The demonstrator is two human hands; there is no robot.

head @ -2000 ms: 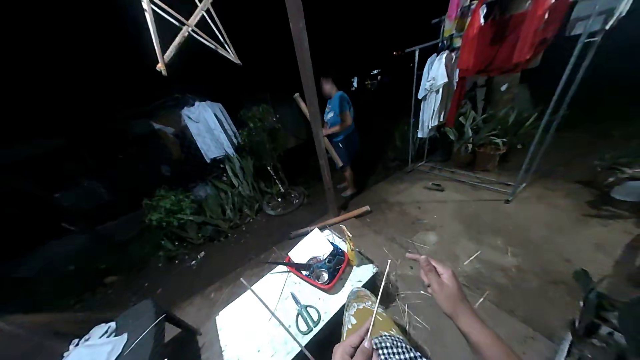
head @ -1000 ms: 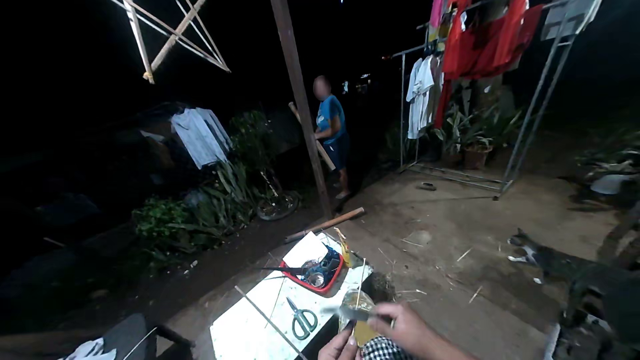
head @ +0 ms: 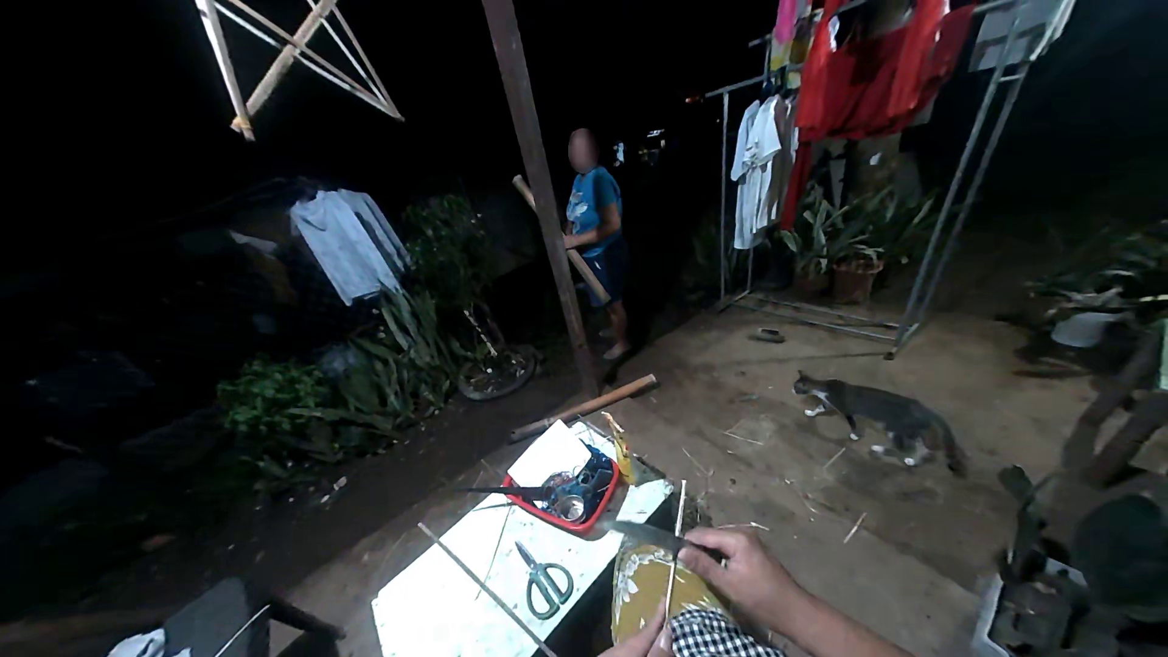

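My right hand (head: 744, 570) is closed on the handle of a knife (head: 643, 534), whose blade points left and crosses a thin light stick (head: 677, 538). At the bottom edge, my left hand (head: 643, 639) pinches the lower end of that stick, partly cut off by the frame. The stick stands nearly upright over my lap, where patterned yellow cloth and black-and-white checked cloth show. Beside it on a white board (head: 429, 593) lie scissors (head: 545, 584), a long thin rod (head: 484, 586) and a red tray (head: 570, 525) with a roll of tape and other small items.
A person (head: 598, 219) in a blue shirt stands behind a post (head: 538, 155), holding a pole. A gray-and-white cat (head: 881, 411) walks on the ground at right. Beyond are a metal clothes rack (head: 958, 182), potted plants (head: 856, 278) and a bamboo piece (head: 593, 406). A dark stool (head: 214, 616) stands lower left.
My right hand, seen without a knife two seconds ago, now holds one against the stick. The cat, first seen at the right edge one second ago, has moved left into fuller view.
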